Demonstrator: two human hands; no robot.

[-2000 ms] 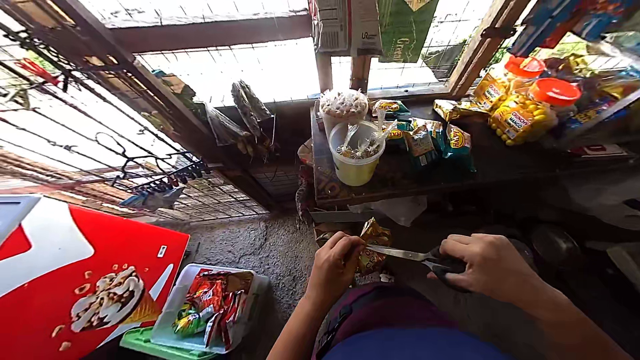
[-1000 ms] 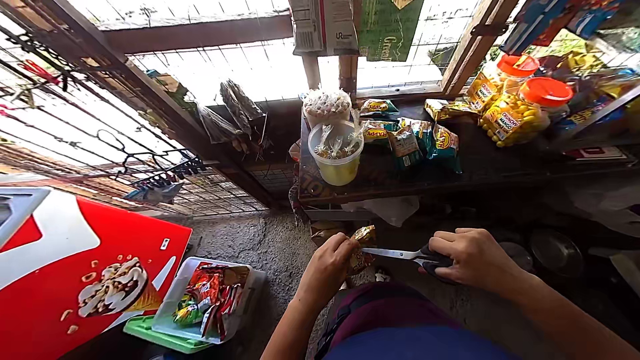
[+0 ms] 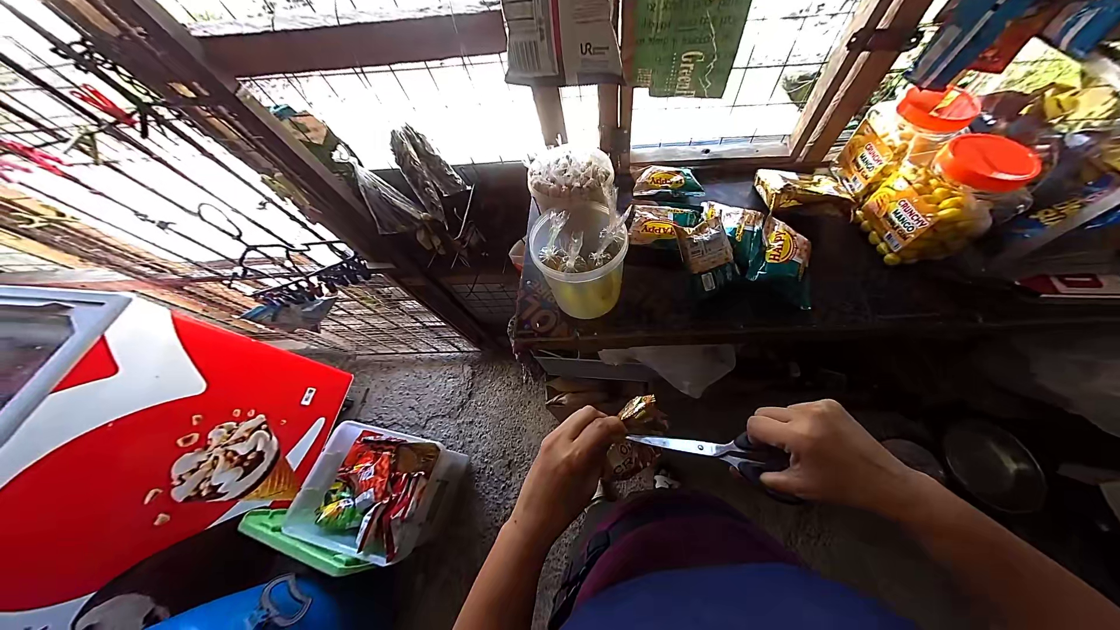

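Note:
My left hand (image 3: 573, 459) pinches a gold-brown foil snack packet (image 3: 632, 451) by its side, in front of my waist. In my right hand (image 3: 818, 446) is a pair of scissors (image 3: 687, 445) with dark handles. The metal blades point left and reach the packet just beside my left fingertips; whether they have cut into the foil I cannot tell. Beyond my hands, on the dark wooden shelf, stands a translucent plastic tub (image 3: 578, 280) holding small tied bags. Several green and gold snack packets (image 3: 779, 254) lie to its right.
Two orange-lidded jars (image 3: 927, 206) of yellow sweets stand at the right. To the left are a red freezer (image 3: 201, 455) and an open plastic box (image 3: 429, 503) of sachets on a green lid (image 3: 302, 547). Wire mesh (image 3: 394, 315) and hanging packets (image 3: 691, 44) border the window.
Both hands stay close together, with the scissor blades against the packet throughout. The view has shifted slightly back and forth; nothing else has plainly changed.

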